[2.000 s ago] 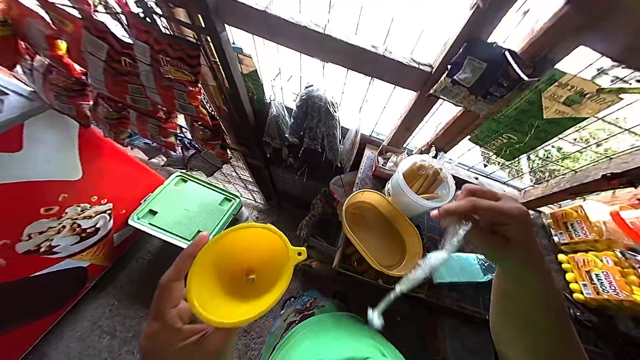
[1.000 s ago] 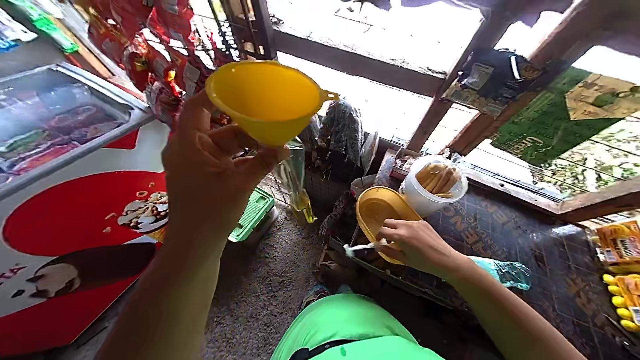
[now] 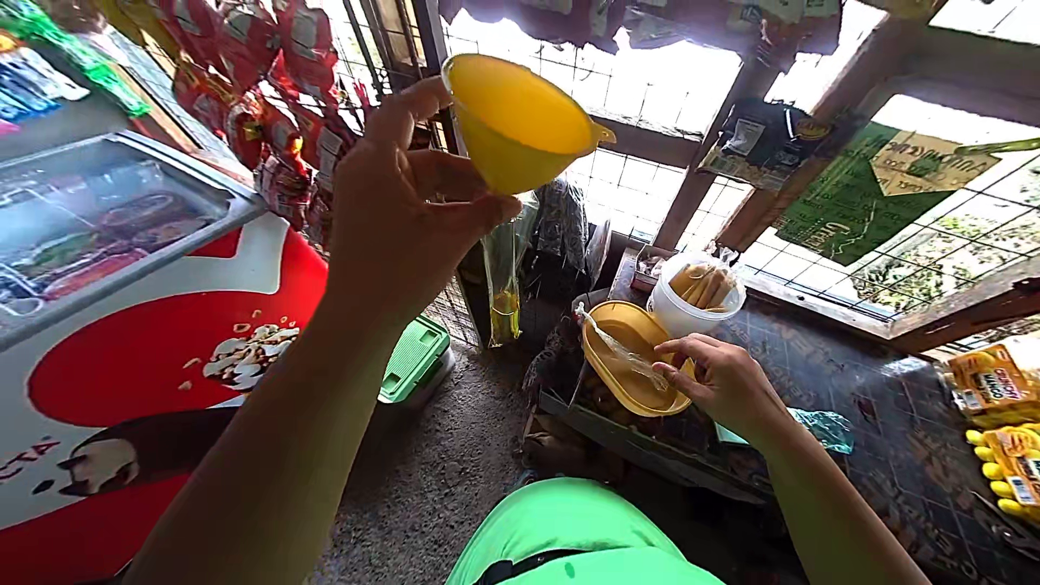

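Note:
My left hand [image 3: 422, 175] holds a yellow plastic funnel [image 3: 520, 122] up at the upper middle, its wide mouth tilted toward me. Under the funnel hangs a clear plastic bag [image 3: 505, 276] with yellow liquid at its bottom; what holds its top is hidden. My right hand [image 3: 707, 374] is over the right side of an oval yellow plastic tub [image 3: 630, 345], fingers partly spread. A thin twisted clear plastic bag [image 3: 617, 345] lies across the tub, its lower end close to my right fingertips; whether they touch it is unclear.
Behind the tub stands a white bucket [image 3: 691, 305] of bagged tan sticks. A green lidded container [image 3: 414, 357] sits low at center left. A red chest freezer [image 3: 162, 366] fills the left. Snack packs [image 3: 1003, 422] lie at the right, near a teal plastic bag [image 3: 825, 431].
My left hand has raised the funnel. My right hand has come down to the tub; the twisted plastic that it held two seconds ago now lies across the tub.

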